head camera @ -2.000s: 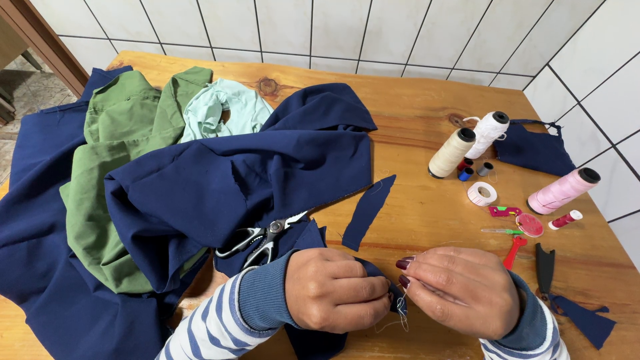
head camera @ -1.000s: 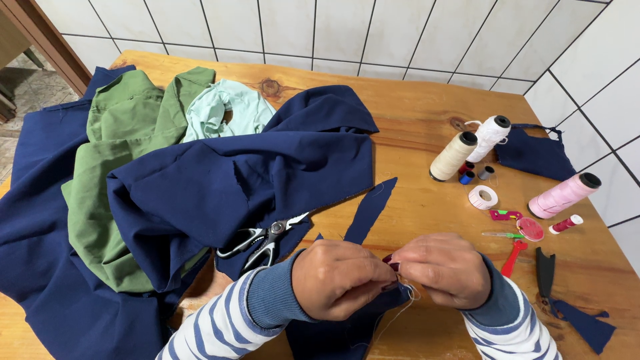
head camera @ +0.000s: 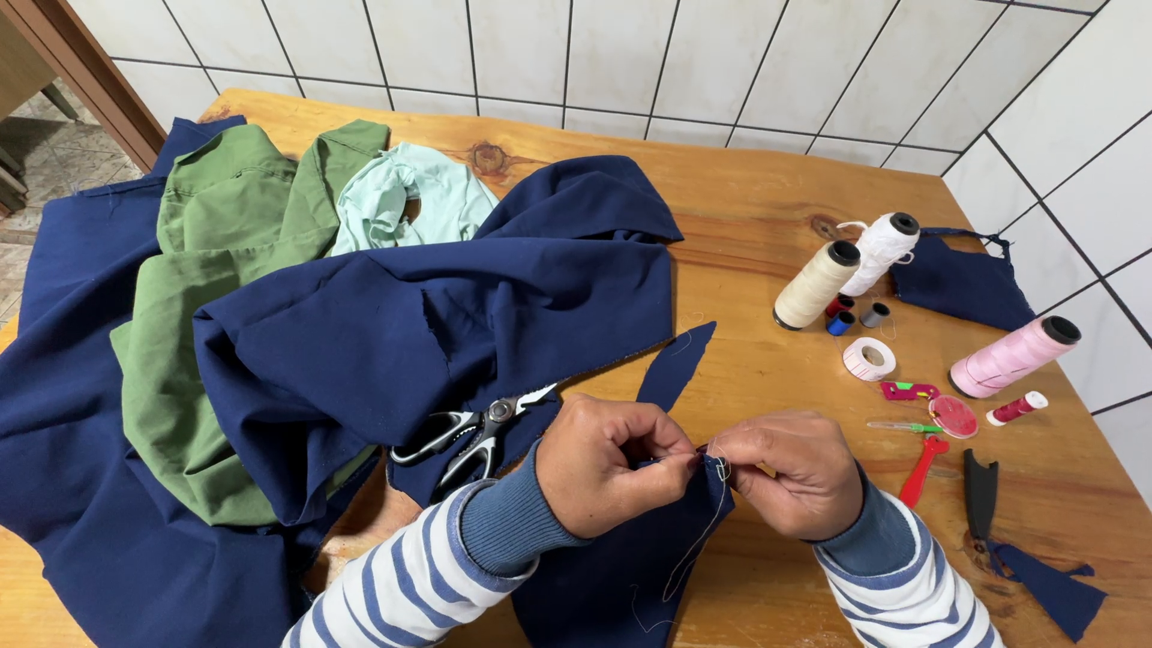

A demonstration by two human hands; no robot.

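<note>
Near the front of the table my left hand (head camera: 616, 463) pinches the upper edge of a navy fabric piece (head camera: 612, 576), which hangs down toward me. My right hand (head camera: 792, 472) meets it fingertip to fingertip at the same corner, its fingers closed on the fabric edge and thread. A pale thread (head camera: 697, 549) loops down from that corner over the navy cloth. No needle can be made out between the fingers. Just left of my left hand lie scissors (head camera: 486, 432) with black and silver handles, and behind the hands a narrow navy scrap (head camera: 675, 364).
Navy fabric (head camera: 540, 297), a green garment (head camera: 180, 360) and mint cloth (head camera: 432, 193) are heaped at left. At right stand cream (head camera: 816, 286), white (head camera: 882, 252) and pink (head camera: 1012, 357) thread cones, near a tape roll (head camera: 868, 358), a seam ripper (head camera: 904, 427) and black-handled snips (head camera: 979, 495). Tiled walls border the table.
Two seconds ago the hands were lower and my right fingers were raised apart from the left; now both sets of fingertips meet at the fabric corner, with more of the navy piece showing below.
</note>
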